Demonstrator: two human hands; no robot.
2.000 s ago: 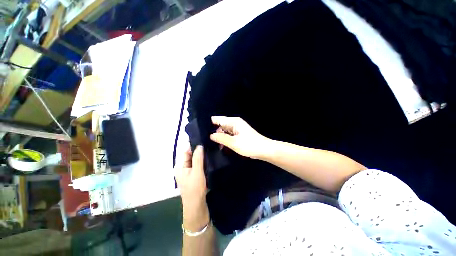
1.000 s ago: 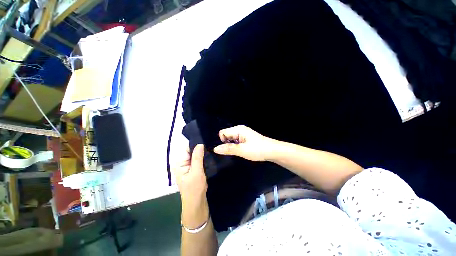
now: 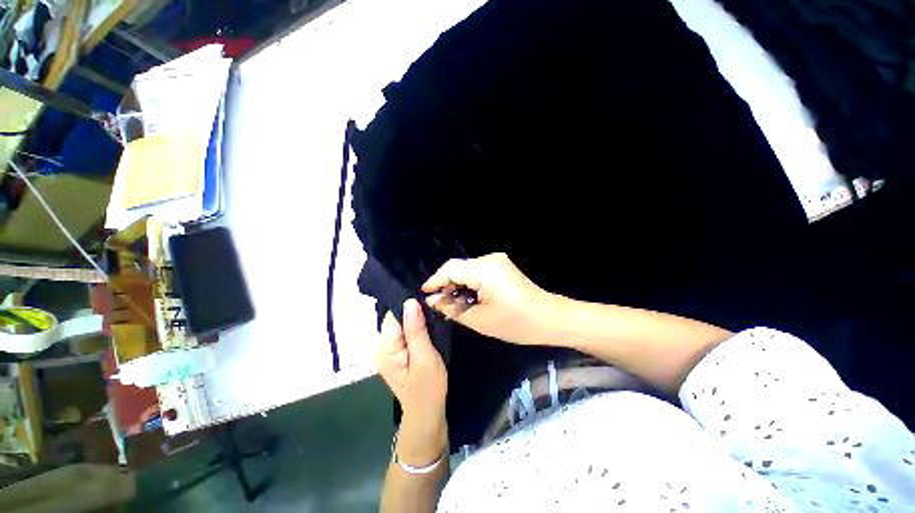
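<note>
A black garment (image 3: 602,140) spreads over the middle of the white table. My left hand (image 3: 413,363) pinches a small black cuff (image 3: 384,284) at the garment's left edge, thumb on top. My right hand (image 3: 497,299) is beside it, fingers curled around a small dark tool, likely thread snips (image 3: 460,295), mostly hidden in the palm; its tips are too dark to make out against the cloth. A thin black cord (image 3: 336,250) lies on the table left of the garment.
A dark phone (image 3: 212,280) and a stack of papers (image 3: 166,165) lie at the table's left side. A second black garment (image 3: 853,90) lies at the upper right. A white table (image 3: 286,200) edge runs below the phone. A tape roll (image 3: 35,329) is beyond the left edge.
My left hand has moved right and slightly down, and the cuff is turned. My right hand has come in close to the left thumb, with its dark tool now showing more.
</note>
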